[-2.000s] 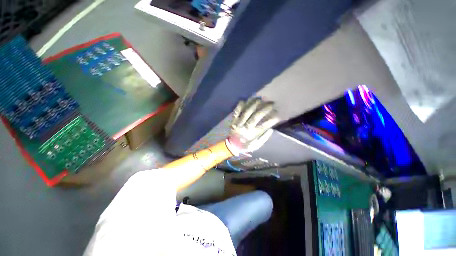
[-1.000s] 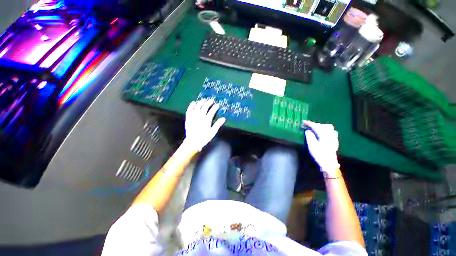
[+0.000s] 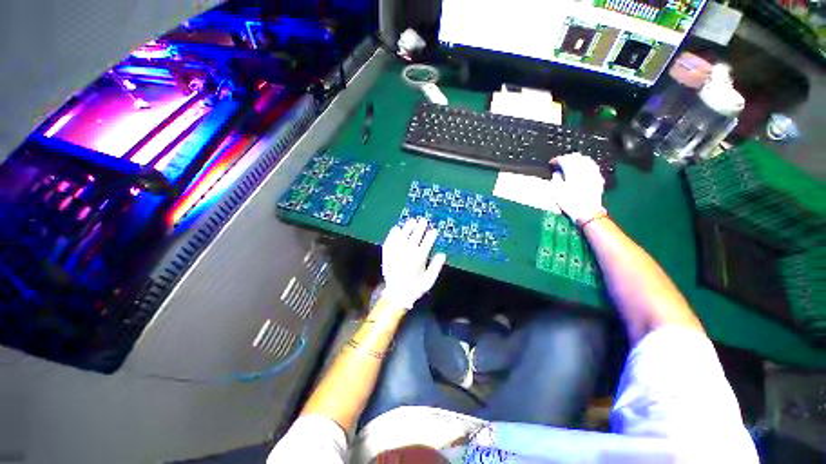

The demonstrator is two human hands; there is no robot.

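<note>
A blue circuit board [image 3: 466,217] lies flat mid-desk. My left hand [image 3: 409,261], in a white glove, rests its fingers on the board's lower left edge, thumb apart. My gloved right hand [image 3: 581,188] is at the lower right of the black keyboard [image 3: 489,136], above a green circuit board [image 3: 563,249]. A small dark spot shows at its fingertips; whether it is something held is unclear. The green board lies flat to the right of the blue one, its upper end partly under my right hand. Another blue board [image 3: 328,188] lies at the desk's left edge.
The inspection machine [image 3: 208,263] with a lit window stands at left. A monitor [image 3: 561,36] is at the back, clear bottles [image 3: 688,113] right of it. Green boards [image 3: 770,204] stand upright at right. A paper note [image 3: 523,189] lies below the keyboard, a pale ring [image 3: 419,74] behind it.
The view has turned from the machine and floor to the desk. Since a second ago my right hand has moved up from the green board to the keyboard's edge. My left hand stays at the blue board.
</note>
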